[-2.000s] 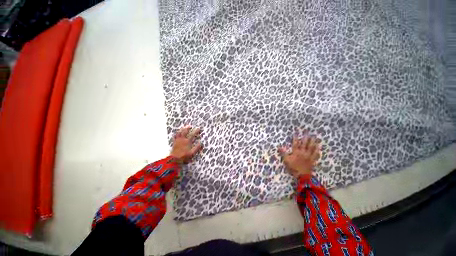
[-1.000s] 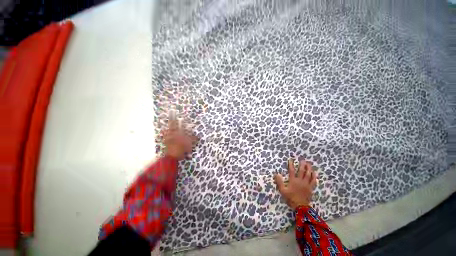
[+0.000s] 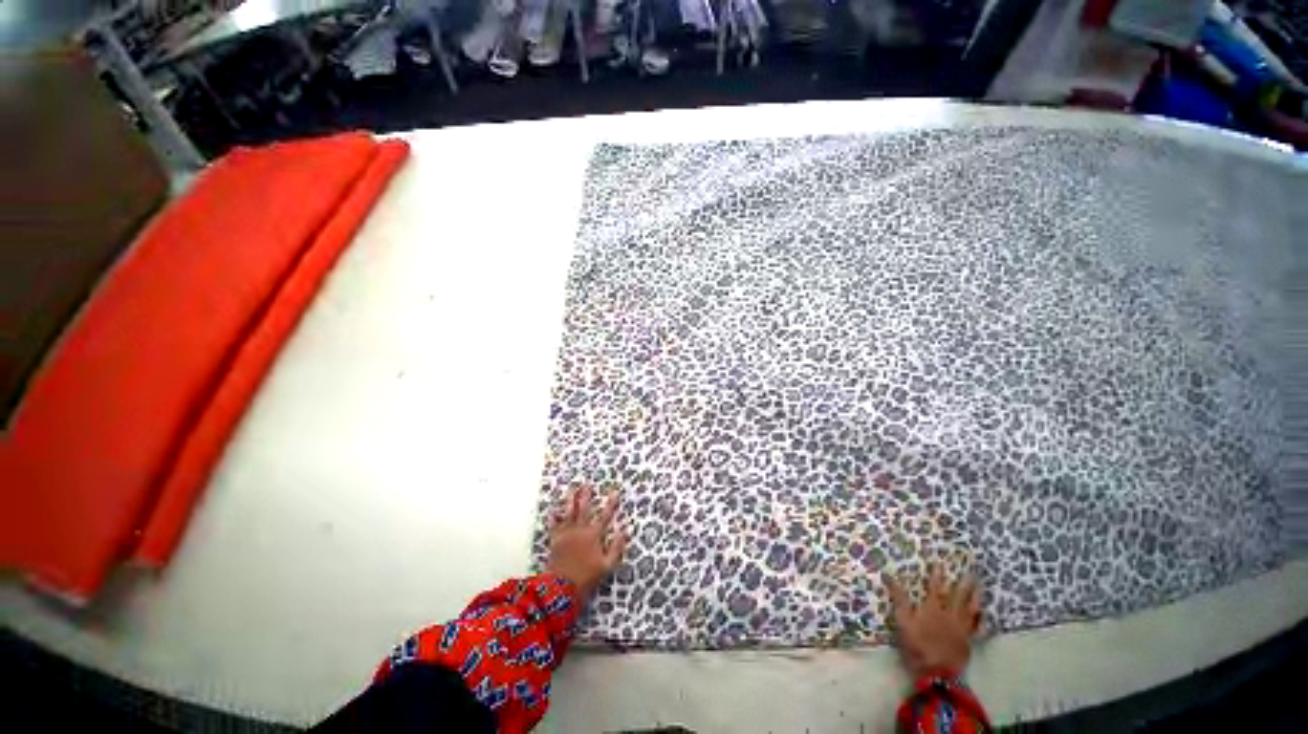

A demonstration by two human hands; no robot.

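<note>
The leopard-print fabric (image 3: 861, 373), grey-white with dark spots, lies on the pale table (image 3: 416, 416). Its left end and near edge show as borders against the tabletop. My left hand (image 3: 585, 538) lies palm down on the fabric near its near left corner, fingers apart, holding nothing. My right hand (image 3: 935, 617) lies palm down on the fabric at its near edge, fingers spread, holding nothing. Faint folds run across the far part of the fabric.
A folded red-orange fabric stack (image 3: 187, 359) lies at the table's left end. A brown panel (image 3: 72, 201) stands at the far left. Beyond the table's far edge are a dark floor and cluttered racks (image 3: 531, 36). Blue and other items (image 3: 1191, 89) lie at the far right.
The view has risen, and the table's far edge and the room behind now show. My left hand has moved back toward the near corner; my right hand is now at the near edge.
</note>
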